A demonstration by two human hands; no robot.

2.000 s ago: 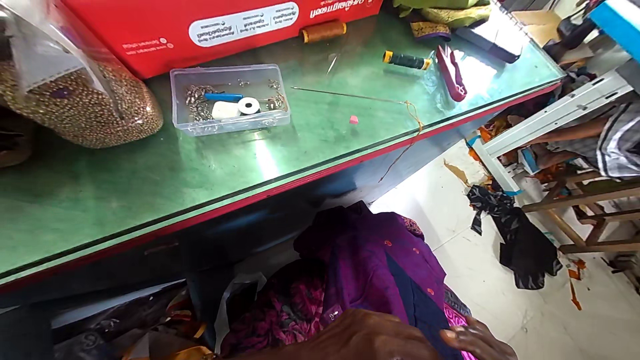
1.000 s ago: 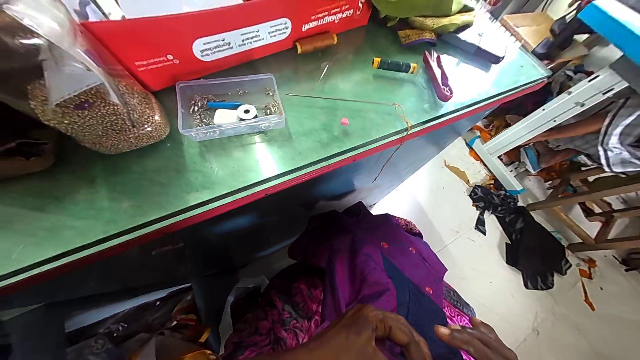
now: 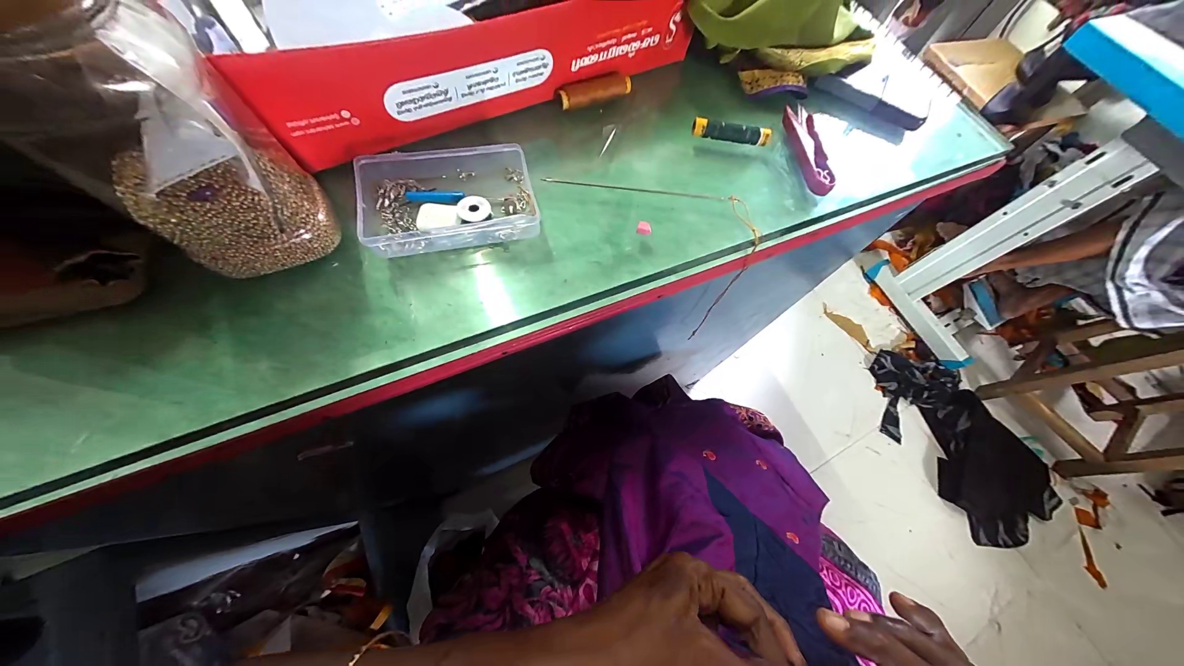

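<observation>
Purple fabric with small orange motifs and a dark blue strip [image 3: 708,472] lies over the lap at the bottom of the head view. My left hand [image 3: 689,606] rests on it with bent fingers; the fingertips are partly out of sight, so its grip is unclear. To its right, my right hand [image 3: 893,634] touches the fabric by the dark strip and a pink patterned part [image 3: 846,592], cut off by the frame's bottom edge. On the glass-topped table above lies a long needle [image 3: 638,190], its brown thread [image 3: 745,242] hanging over the edge.
The green table [image 3: 305,324] holds a clear plastic box of hooks and a bobbin [image 3: 444,242], thread spools [image 3: 731,131], maroon thread snips [image 3: 808,153], a red box [image 3: 333,120] and a bag of beads [image 3: 240,217]. Black cloth [image 3: 985,462] lies on the floor near a wooden stool [image 3: 1082,370]; a person's arm [image 3: 1054,250] shows at right.
</observation>
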